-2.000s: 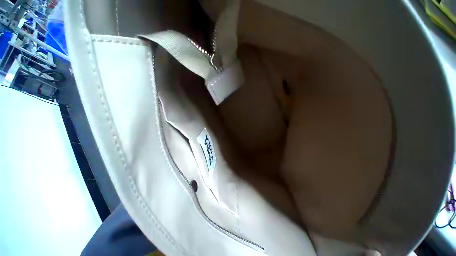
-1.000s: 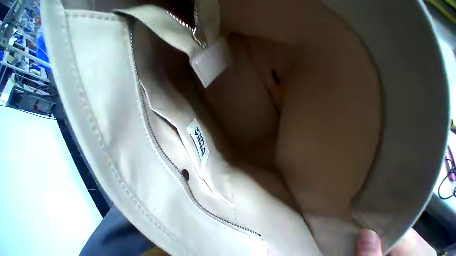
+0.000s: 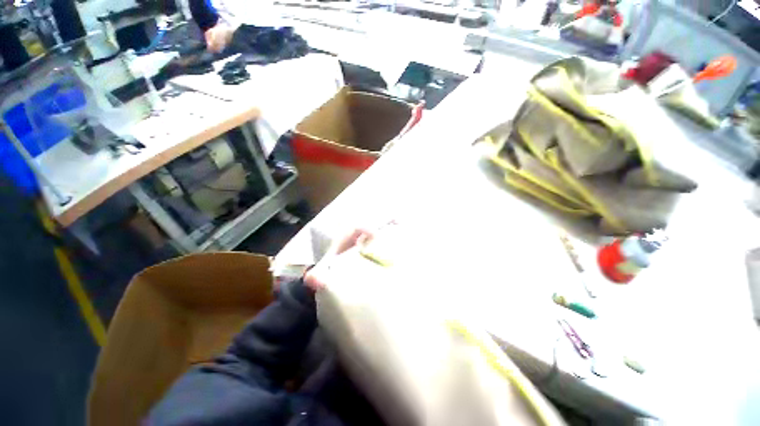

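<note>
The cream-beige handbag (image 3: 396, 337) lies across the bottom centre, between my dark sleeve and the white table, with a yellow edge on its right. My left hand (image 3: 340, 252) is small, blurred and washed out by glare; it is closed on the bag's upper end, but the separate fingers are hard to make out. My right hand is not in view. Purple-handled thread snips (image 3: 575, 339) with a dark cord and a green-handled tool (image 3: 573, 305) lie on the table. The bag's inside does not show.
A grey-beige pile of bag pieces with yellow edges (image 3: 583, 150) and a red bottle (image 3: 618, 260) stand on the white table. An open cardboard box (image 3: 187, 304) is at lower left, another (image 3: 354, 125) beyond. A person's hand (image 3: 219, 37) shows at the far table.
The view has swung from inside the bag to the table and workshop. The bag is now low in view, its mouth no longer visible. The fingertips seen at lower right are gone.
</note>
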